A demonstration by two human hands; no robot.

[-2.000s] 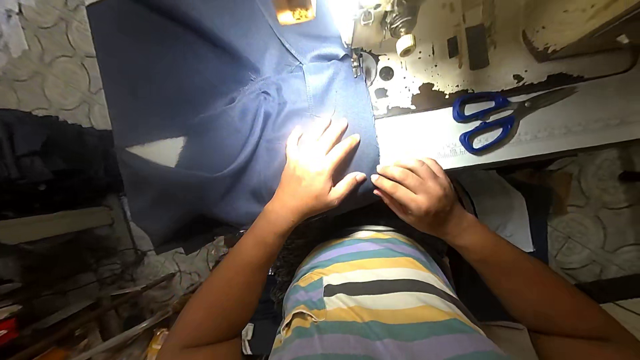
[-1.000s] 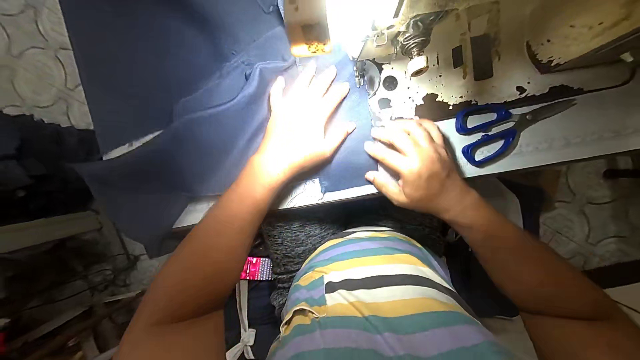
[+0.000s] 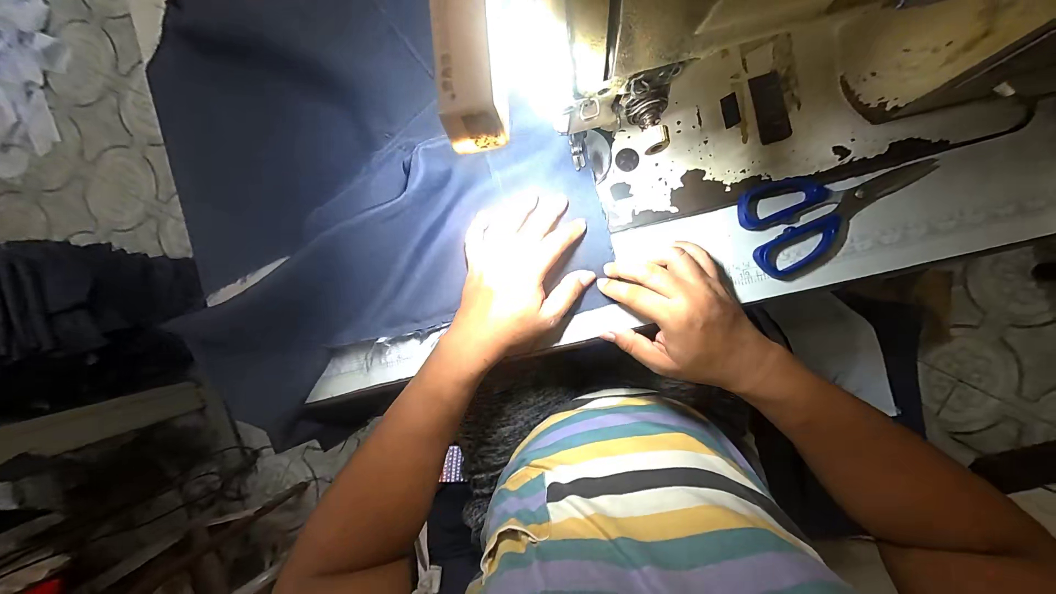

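Note:
Navy-blue fabric (image 3: 371, 264) lies across the sewing machine's bed and hangs over the table's front edge at the left. My left hand (image 3: 524, 268) rests flat on it, fingers spread, under bright lamp light. At the fabric's right edge, my right hand (image 3: 676, 318) touches with its fingertips, thumb near the table edge. Just above the hands is the presser foot (image 3: 578, 152) of the sewing machine, with the fabric's edge beside it. Whether the foot presses on the cloth cannot be told.
Blue-handled scissors (image 3: 796, 223) lie on the white table edge (image 3: 932, 219), right of my right hand. The machine's worn bed (image 3: 726, 148) bears a tension knob (image 3: 656, 139). A light-coloured block (image 3: 469, 82) hangs above the fabric. Dark cloth (image 3: 82, 313) is piled at the far left.
Since two seconds ago, the fabric has shifted up toward the machine, baring some of the table's front edge. My left hand has slid back down from its place one second ago.

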